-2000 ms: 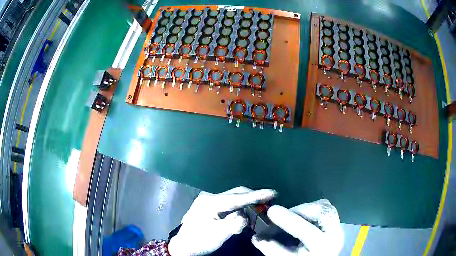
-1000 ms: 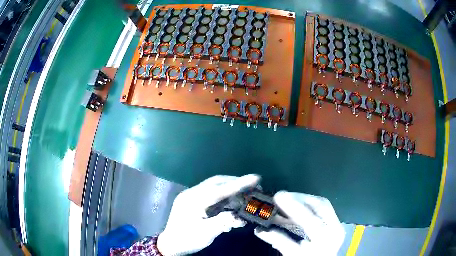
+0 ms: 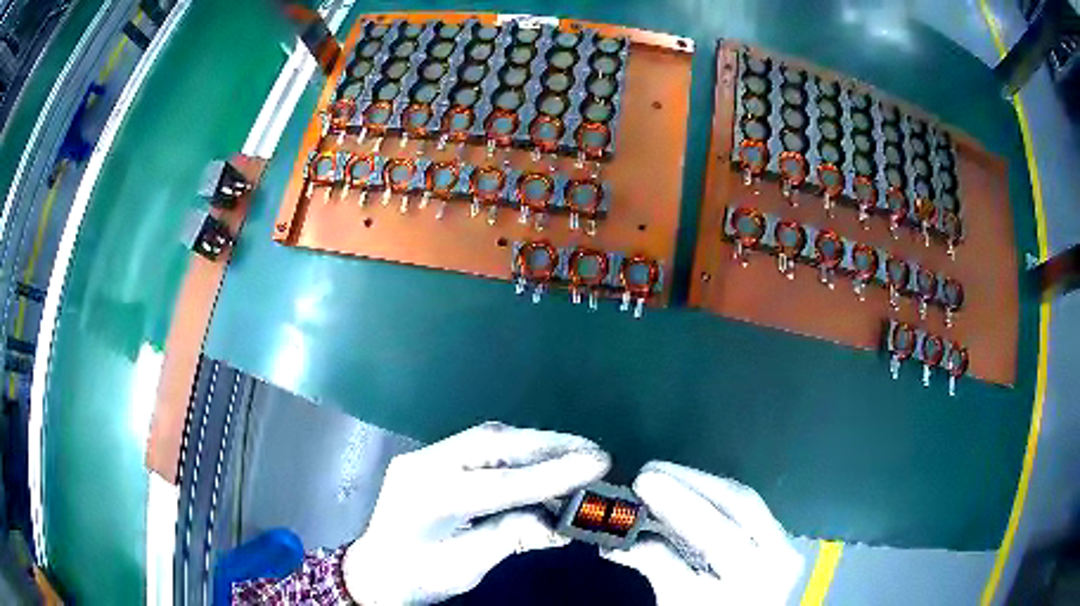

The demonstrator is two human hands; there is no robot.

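Note:
A grey boxy inductor (image 3: 605, 516) with two copper windings showing in its side window is held between my hands at the bottom centre. My left hand (image 3: 474, 503), in a white glove, grips its left end. My right hand (image 3: 717, 533), also in a white glove, grips its right end. The fingers cover both ends. The left parts tray (image 3: 415, 237), orange-brown, bears rows of dark cores, the nearer ones with copper coils and silver leads. The right parts tray (image 3: 805, 290) bears similar rows.
The trays lie on a green bench top (image 3: 474, 355). A narrow orange-brown strip (image 3: 184, 367) at left bears two finished blocks (image 3: 211, 233) at its far part. Slotted metal rails (image 3: 213, 438) run below it. A blue object (image 3: 261, 556) is at the lower left.
Two seconds ago the part was mostly hidden by my fingers. One second ago separate grey pieces stuck out at an angle around the windows; now the block looks compact and level between my hands.

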